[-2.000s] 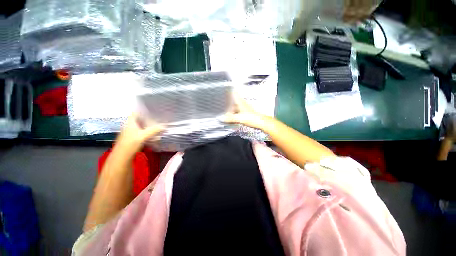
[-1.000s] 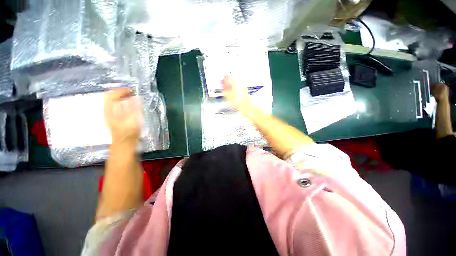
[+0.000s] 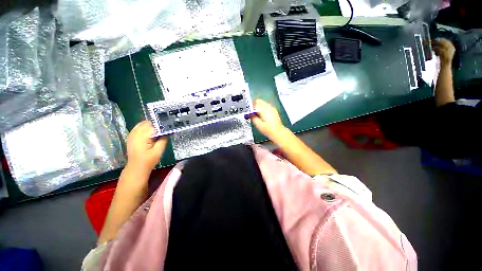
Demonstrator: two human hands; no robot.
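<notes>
A slotted faceplate (image 3: 203, 110) with dark port cutouts and silver edges is held level above the bubble wrap sheet (image 3: 211, 140). My left hand (image 3: 144, 143) grips its left end and my right hand (image 3: 266, 118) grips its right end. A flat white cover plate (image 3: 196, 69) lies just beyond the faceplate on the wrap. The fingertips are partly hidden at the faceplate's ends.
Bubble bags (image 3: 50, 143) are piled at left and along the back. Dark brackets (image 3: 304, 63) are stacked right of the work, beside white paper (image 3: 309, 95) and a black tray (image 3: 346, 50). Another person's hand (image 3: 444, 52) touches white-edged panels (image 3: 411, 69) at right.
The blurred stack held two seconds ago is out of my hands. Both hands now hold the faceplate by its ends. The view has shifted right, and the other person's hand has reached the panels.
</notes>
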